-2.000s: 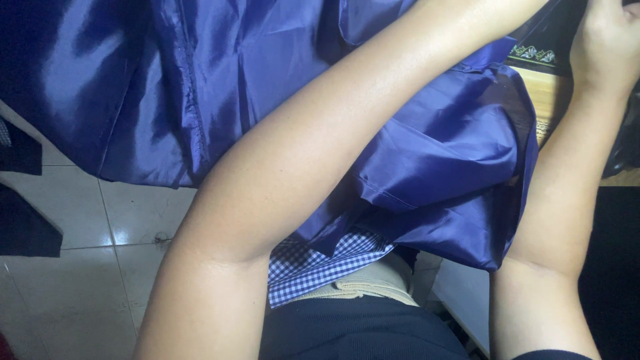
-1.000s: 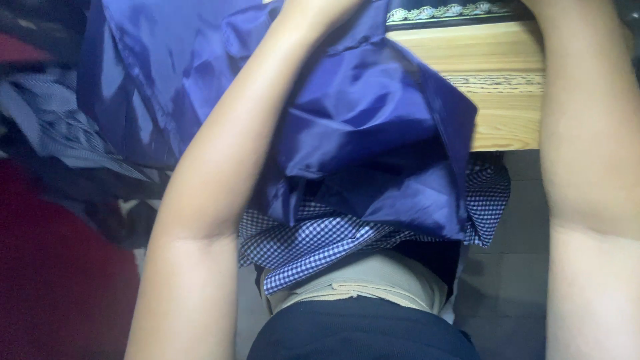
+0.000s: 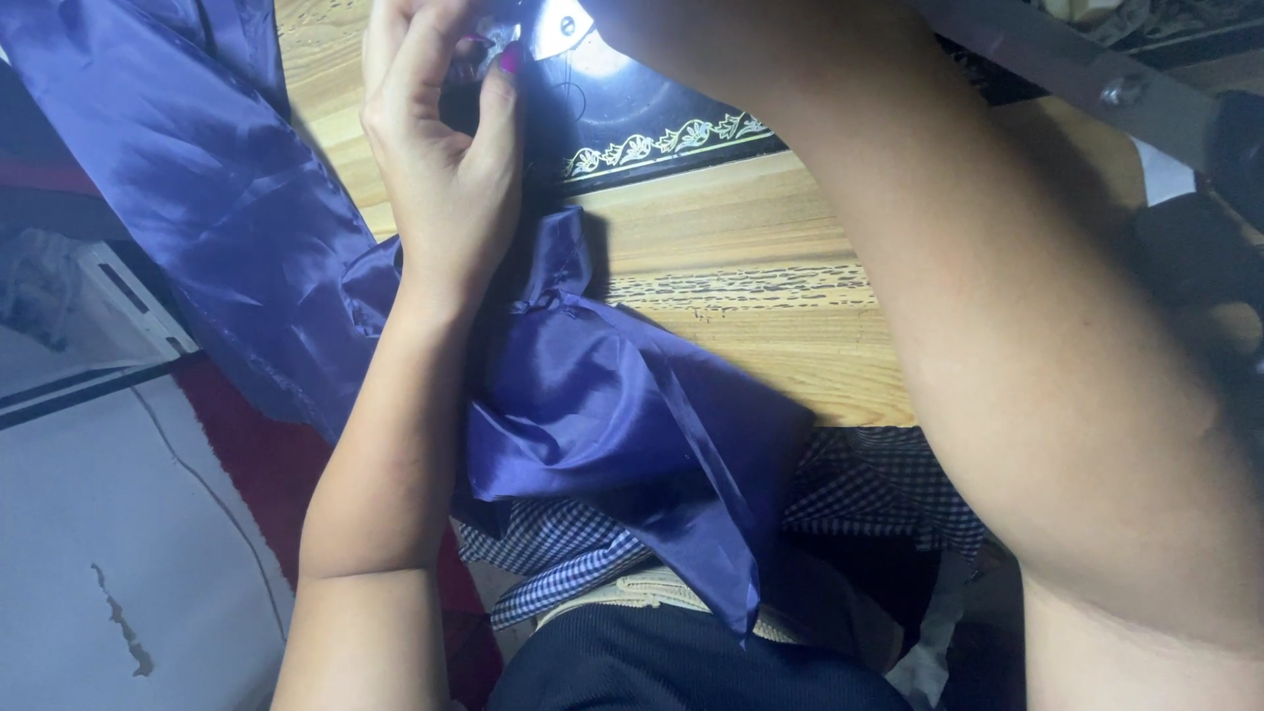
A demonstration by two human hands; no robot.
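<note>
My left hand (image 3: 444,128) is at the top, left of centre, beside the lit metal plate (image 3: 561,28) of a black sewing machine bed (image 3: 671,118) with gold leaf trim. Its thumb and fingers are bent around small shiny parts near the plate; whether they grip anything is unclear. My right forearm reaches over the machine bed from the right, and the right hand is out of sight beyond the top edge. Glossy blue-purple fabric (image 3: 612,395) hangs over the table's front edge onto my lap, and more of it spreads at the left, beyond my left forearm.
The wood-grain tabletop (image 3: 741,237) surrounds the machine bed. Blue checked cloth (image 3: 889,484) hangs below its front edge. At the left are a white panel (image 3: 118,553) and red material (image 3: 237,425). A grey metal bar (image 3: 1076,59) crosses the upper right.
The view has shifted strongly, with more of the tabletop and machine bed visible. My left hand, cut off by the top edge earlier, now shows beside the metal plate.
</note>
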